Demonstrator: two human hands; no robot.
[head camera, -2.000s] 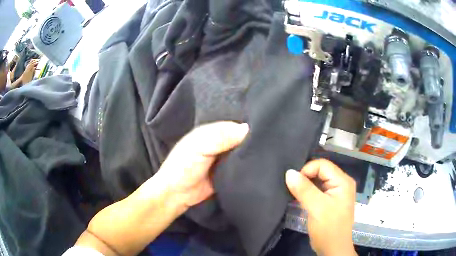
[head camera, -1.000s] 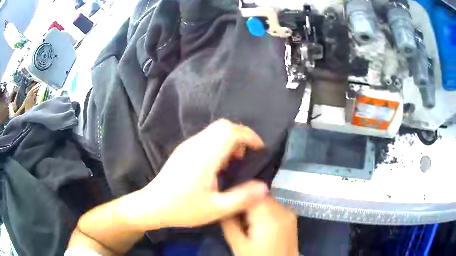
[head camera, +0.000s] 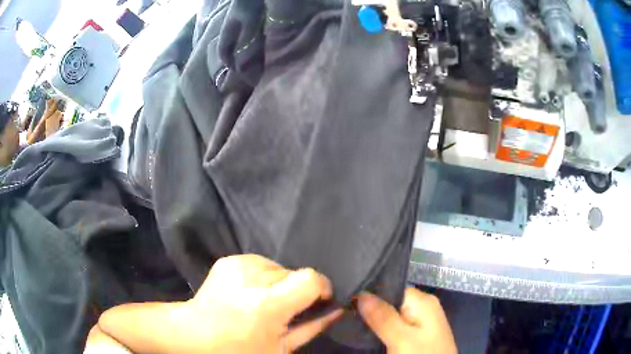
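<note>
A dark grey garment (head camera: 311, 152) lies bunched on the table left of the overlock machine (head camera: 477, 62). Its right edge runs up to the presser foot (head camera: 419, 90) beside a blue round knob (head camera: 371, 19). My left hand (head camera: 256, 304) pinches the garment near the bottom of the picture, between thumb and fingers. My right hand (head camera: 408, 321) holds the cloth edge just to its right, its lower part cut off by the picture's edge. Layered cloth edges show above my right hand. The fingertips are partly hidden in the folds.
More dark cloth (head camera: 62, 221) hangs at the far left. A machine cover with an orange label (head camera: 527, 140) stands above a grey plate (head camera: 477, 200). The table's ruler-marked front edge (head camera: 512, 285) curves along the lower right. Part of another person (head camera: 45, 121) shows at far left.
Both hands have moved down towards the table's front edge, drawing the cloth edge straighter below the foot. My left hand has gone from a loose curl to a pinch on the cloth.
</note>
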